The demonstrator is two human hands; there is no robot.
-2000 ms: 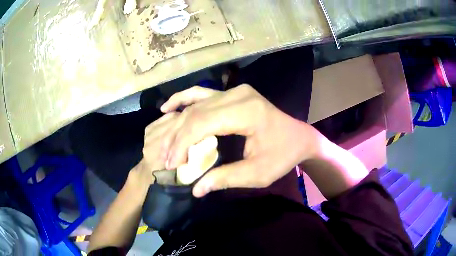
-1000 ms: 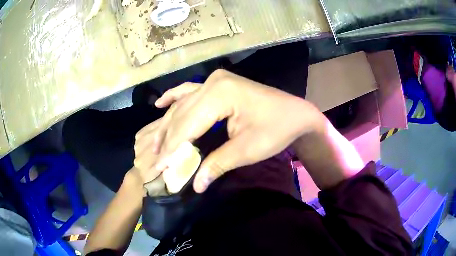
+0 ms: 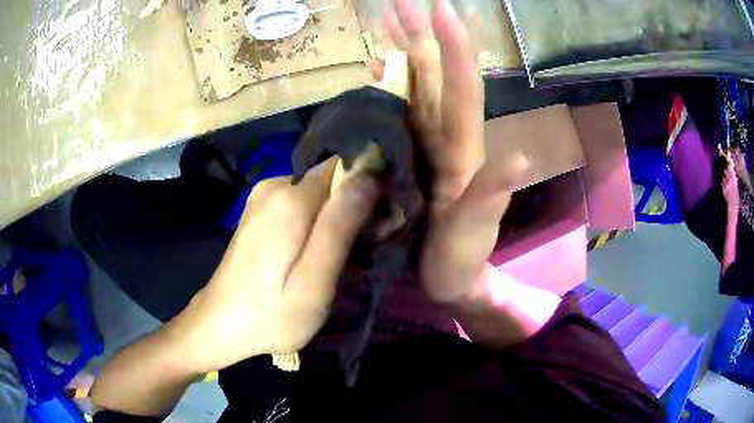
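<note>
My left hand [image 3: 281,256] grips the cream figure leg part; one foot [image 3: 286,361] shows below the hand and another cream end [image 3: 396,73] sticks out at the top. A black cloth garment [image 3: 355,124] covers the middle of the part and hangs down between my hands. My right hand [image 3: 459,157] is raised and blurred, fingers extended, its palm side beside the cloth; whether it touches is unclear. A white oval dish [image 3: 277,20] sits on the stained cardboard mat [image 3: 339,51], with a thin pale stick across its rim.
The taped bench top [image 3: 74,124] spans the upper left, beside a green surface [image 3: 628,33]. An open carton [image 3: 537,149], a purple ribbed crate [image 3: 641,330] and blue stools [image 3: 50,306] stand below. Another person's arm [image 3: 731,198] shows at the far right.
The leg part has turned, and black cloth and a foot now show. My right hand has lifted off my left hand, swinging upward with its fingers spread. The view has shifted slightly.
</note>
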